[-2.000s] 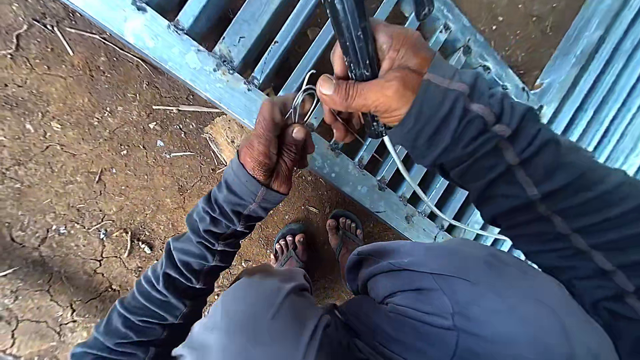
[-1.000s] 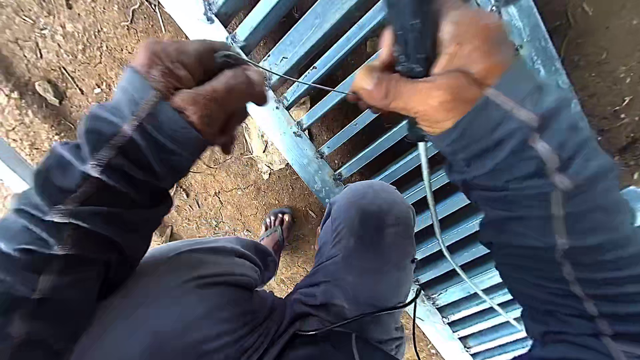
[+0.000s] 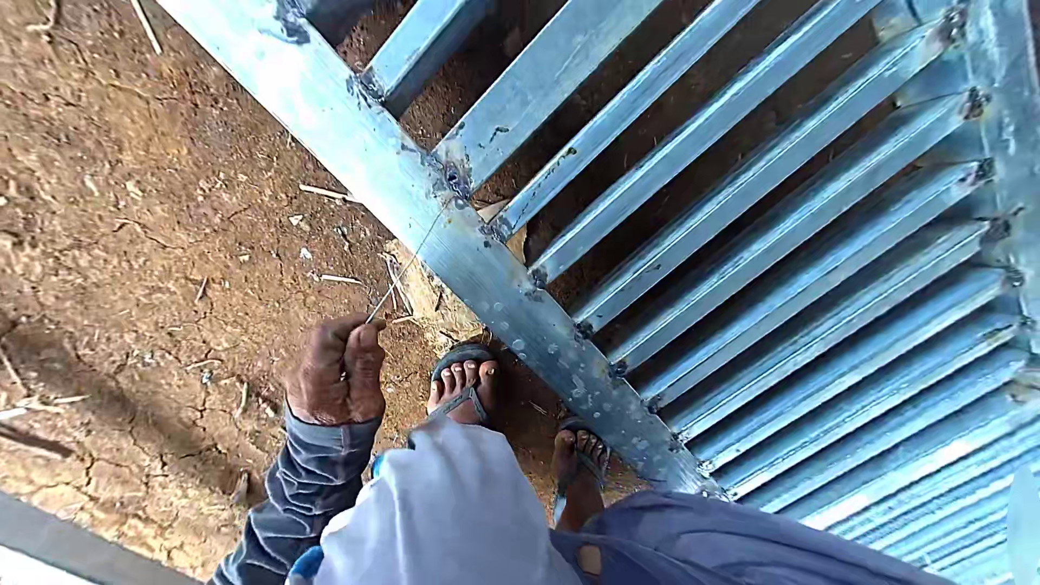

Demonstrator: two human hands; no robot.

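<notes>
My left hand [image 3: 340, 370] pinches a thin metal wire [image 3: 406, 266] between thumb and fingers, left of the metal frame. The wire slants up to the right, and its far end reaches a weld joint [image 3: 453, 179] on the long side rail [image 3: 487, 284] of the blue-grey slatted metal frame. Dark weld spots mark where the slats [image 3: 691, 211] meet that rail. My right hand is out of view, and so is the black-handled tool with a pale cable seen before.
My feet in flip-flops [image 3: 465, 390] stand on cracked brown soil [image 3: 162, 244] beside the rail. A pale wooden piece [image 3: 431, 301] lies partly under the rail. Twigs are scattered about, and a grey edge [image 3: 73, 540] crosses the lower left corner.
My right hand and the black-handled tool have left the view. My left hand still holds wire, whose other end, near my right hand one second ago, now reaches the rail. The view has shifted strongly.
</notes>
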